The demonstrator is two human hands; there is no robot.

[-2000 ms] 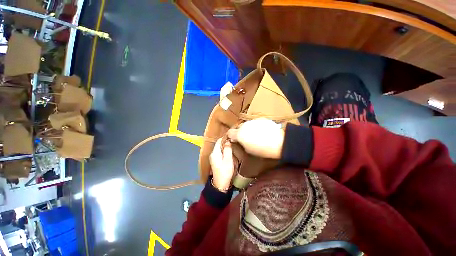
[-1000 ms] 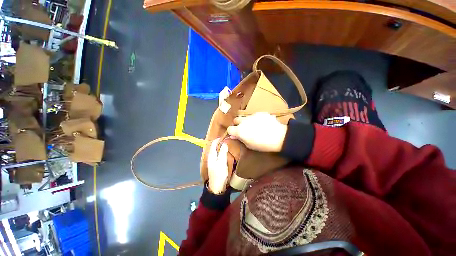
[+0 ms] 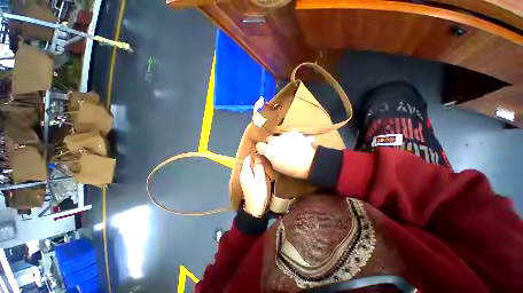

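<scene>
A tan handbag (image 3: 309,109) lies on the lap with its mouth open and its brown inside showing. My left hand (image 3: 255,186) grips the bag's inner edge from the lower left. My right hand (image 3: 288,153) is just above and right of it, its fingertips pinching the same edge. The fingertips nearly meet; anything small between them is hidden. No tool can be seen in either hand. A short handle (image 3: 335,86) arches at the upper right of the bag. A long strap (image 3: 150,183) loops out to the left. White tags (image 3: 259,117) sit by the mouth.
A reddish-brown wooden desk (image 3: 367,31) spans the top right. A blue bin (image 3: 238,74) stands on the floor beside it. Racks with tan bags (image 3: 94,166) are at the left, with blue bins (image 3: 77,266) below. Brown mesh cloth with lace trim (image 3: 321,246) is at the bottom.
Both hands stay at the bag mouth. My right hand has shifted slightly left along the edge, its fingers more curled. The bag and strap have barely moved; the view has shifted slightly.
</scene>
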